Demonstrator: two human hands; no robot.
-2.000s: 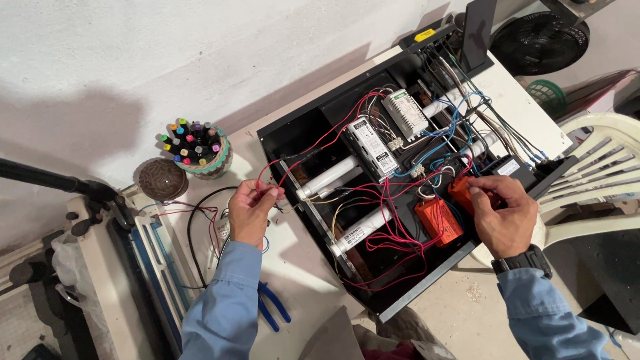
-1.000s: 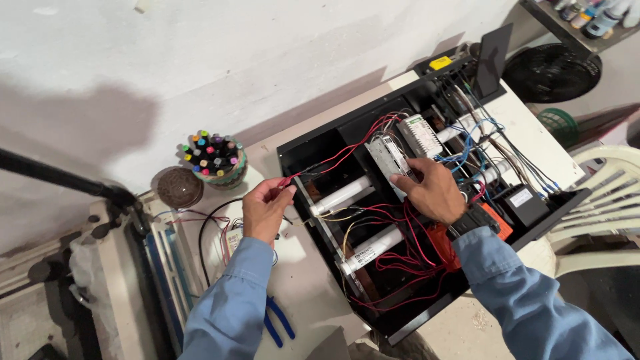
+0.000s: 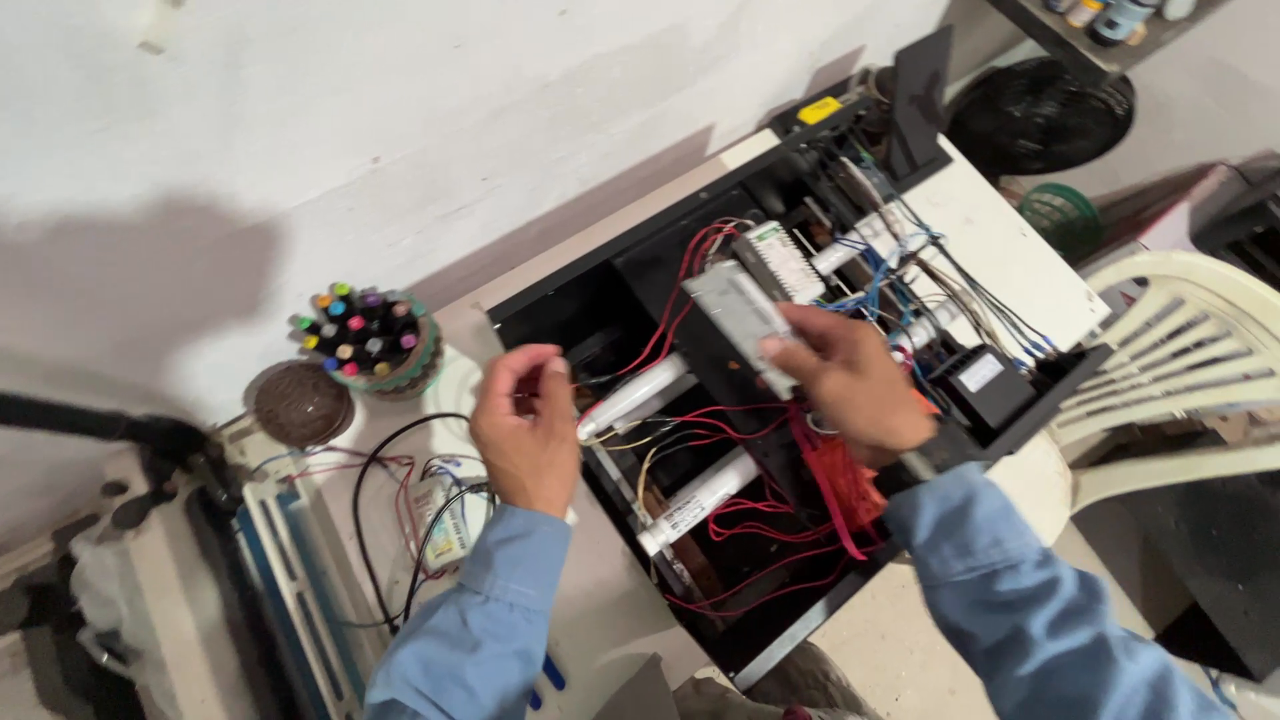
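A black metal housing (image 3: 780,655), its inside exposed, holds white tubes (image 3: 700,500), tangled wires and electronic modules. My right hand (image 3: 850,385) grips a flat silver metal-cased module (image 3: 740,320), tilted up over the housing's middle. Beside it sits a white slotted module (image 3: 785,260). Red wires (image 3: 680,295) run from these modules towards my left hand (image 3: 530,430), which is at the housing's left edge with thumb and fingertips pinched on a red wire, partly hidden. Orange-red parts (image 3: 840,485) lie under my right hand, and a black box (image 3: 985,385) with a label stands at the right end.
A basket of markers (image 3: 375,345) and a brown round woven object (image 3: 302,403) stand left by the wall. Nearby lie a wired label-bearing module (image 3: 445,525), black cable (image 3: 362,500) and blue tool handles (image 3: 550,680). A white plastic chair (image 3: 1170,370) is at right.
My right hand has moved from the orange parts to the silver module, which is now lifted and tilted. My left hand stays near the housing's left edge with the red wire.
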